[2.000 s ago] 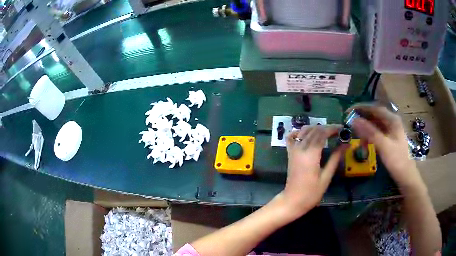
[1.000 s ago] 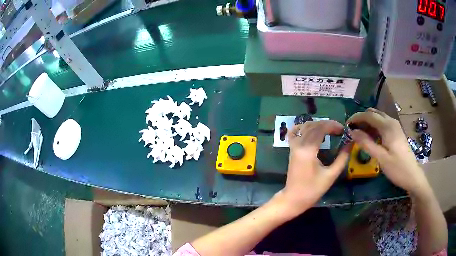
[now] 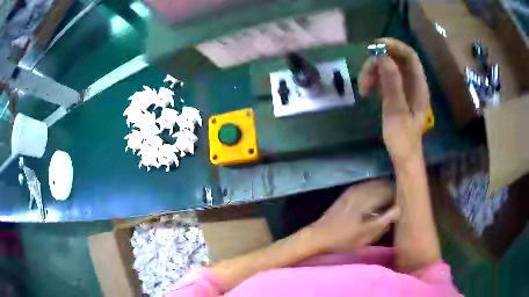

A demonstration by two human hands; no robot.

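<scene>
My right hand (image 3: 400, 81) is raised to the right of the press fixture (image 3: 313, 96), with small shiny metal rings (image 3: 377, 50) at its fingertips; how many is unclear. My left hand (image 3: 357, 212) is blurred below the bench edge, beside my right forearm; whether it holds anything cannot be told. The fixture is a silver plate with dark slots and a round post under the dark ram (image 3: 299, 64). White bladed plastic parts (image 3: 165, 122) lie in a loose pile on the green bench, left of the yellow box with a green button (image 3: 230, 134).
The second yellow button box (image 3: 429, 119) is mostly behind my right hand. The ring box (image 3: 510, 58) is at the right. Cartons of white parts stand below the bench, left (image 3: 168, 249) and right (image 3: 478, 200). A white disc (image 3: 61, 175) and white cup (image 3: 29, 136) lie far left.
The view has tilted and shifted. My hands, together beside the fixture before, are apart: my left hand has dropped below the bench edge, and my right hand is raised with the rings.
</scene>
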